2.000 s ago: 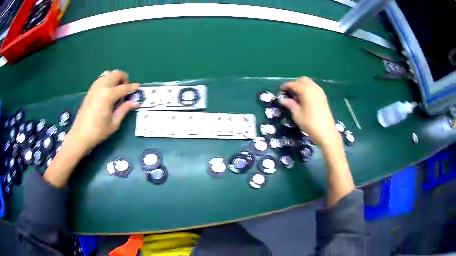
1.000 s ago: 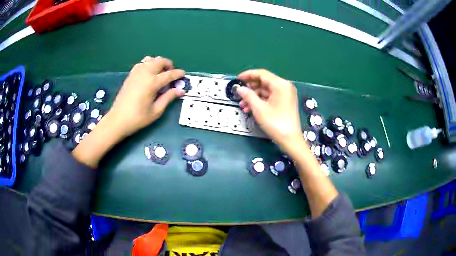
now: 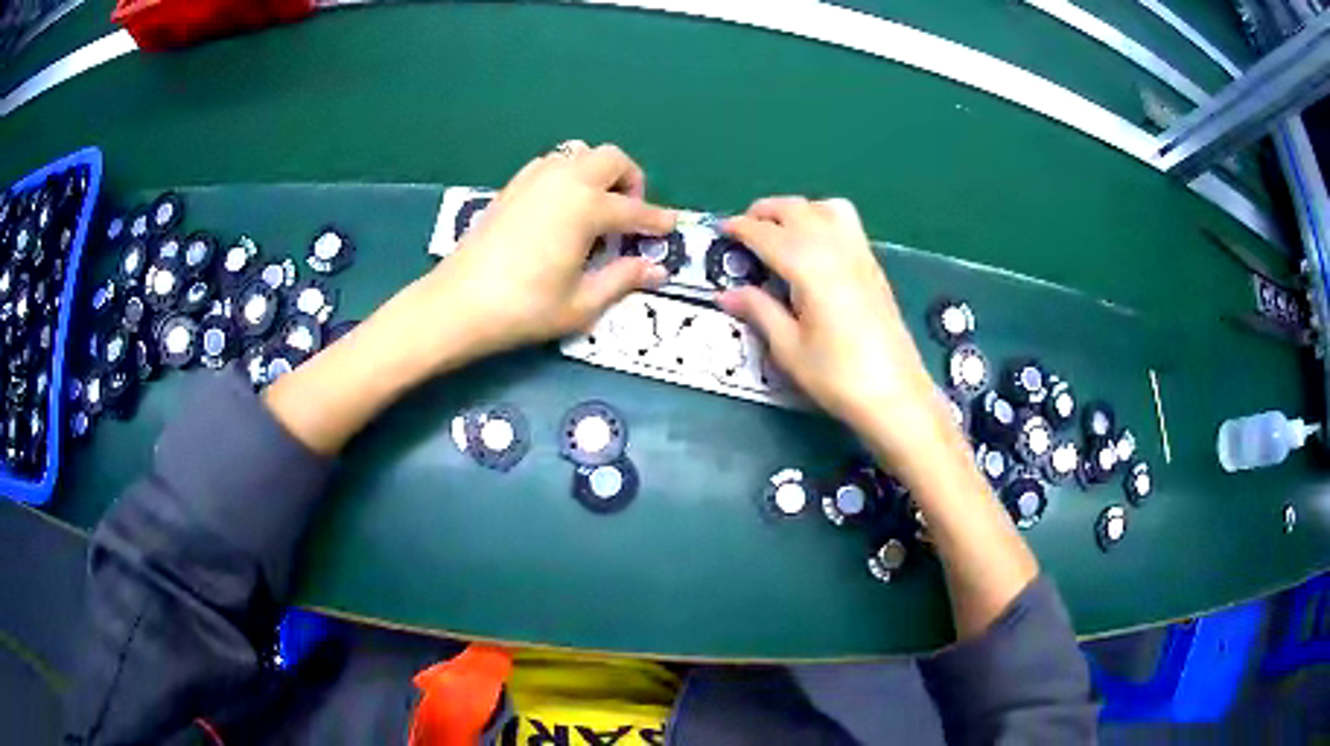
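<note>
The upper pale fixture strip (image 3: 451, 222) lies partly under my hands, with a black disc (image 3: 471, 219) at its left end. My left hand (image 3: 562, 241) pinches a black speaker unit (image 3: 656, 252) between thumb and fingers at this strip. My right hand (image 3: 839, 313) has thumb and fingers around another speaker unit (image 3: 734, 264) just to the right, on the same strip. The lower fixture strip (image 3: 678, 344) lies in front; its visible seats hold no discs, and its right end is hidden by my right hand.
Loose discs lie at left (image 3: 178, 338), in the near middle (image 3: 594, 434) and at right (image 3: 1036, 436). A blue parts bin (image 3: 73, 313) is far left, a red bin (image 3: 219, 18) top left. A thin stick (image 3: 1160, 415), squeeze bottle (image 3: 1262, 440) and metal frame (image 3: 1240, 102) are right.
The view has shifted. My left hand has moved from the strip's left disc to a disc farther right. My right hand has come from the right-hand heap to the upper strip.
</note>
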